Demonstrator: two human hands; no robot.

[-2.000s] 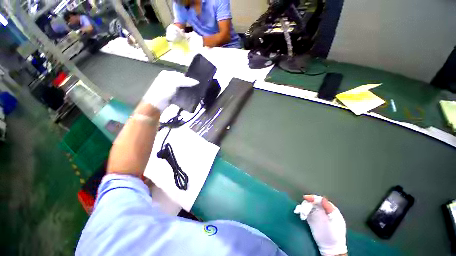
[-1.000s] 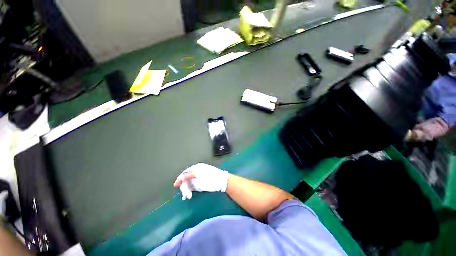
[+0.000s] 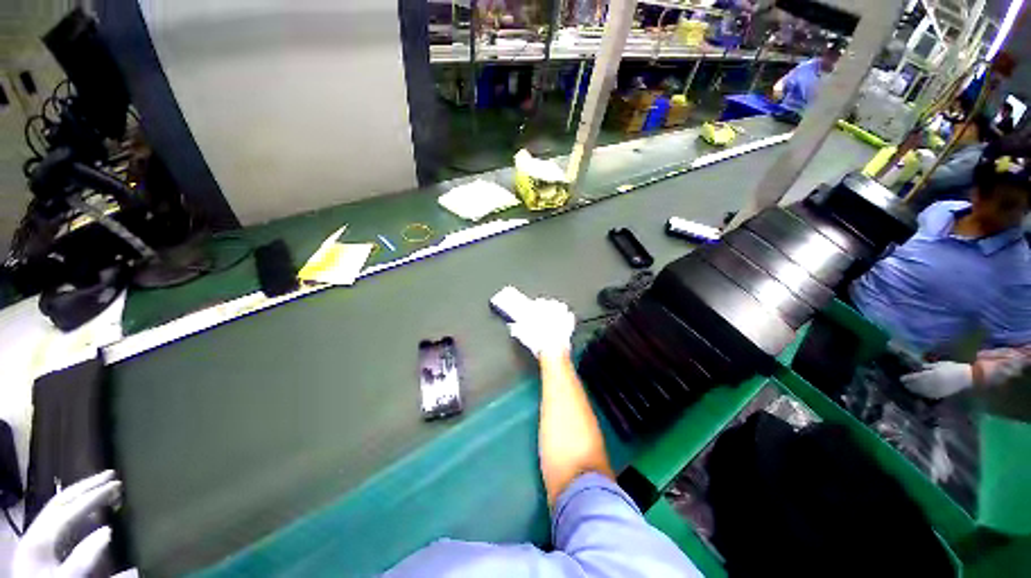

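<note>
My right hand point(image 3: 545, 329), in a white glove, reaches over the belt with its fingers closed around the near end of a white adapter inner unit point(image 3: 509, 303). Part of the unit is hidden under the hand; a thin black cord runs off to the right. An open black case half point(image 3: 440, 378), shiny inside, lies on the belt left of my forearm. My left hand point(image 3: 74, 528), also gloved, is at the lower left edge, partly cut off, fingers apart, beside a long black strip point(image 3: 68, 423). I see nothing in it.
Stacked black cases point(image 3: 724, 305) stand at right. A green carton point(image 3: 707, 418) with black parts is below them. Another white unit point(image 3: 692, 230) and a black case point(image 3: 630, 247) lie farther up the belt. Yellow paper point(image 3: 337, 261) lies on the far ledge. A person point(image 3: 950, 271) is at right.
The view has swung right, then lifted. My right hand has moved from the belt's near edge out onto the white unit. My left hand has come into view at lower left.
</note>
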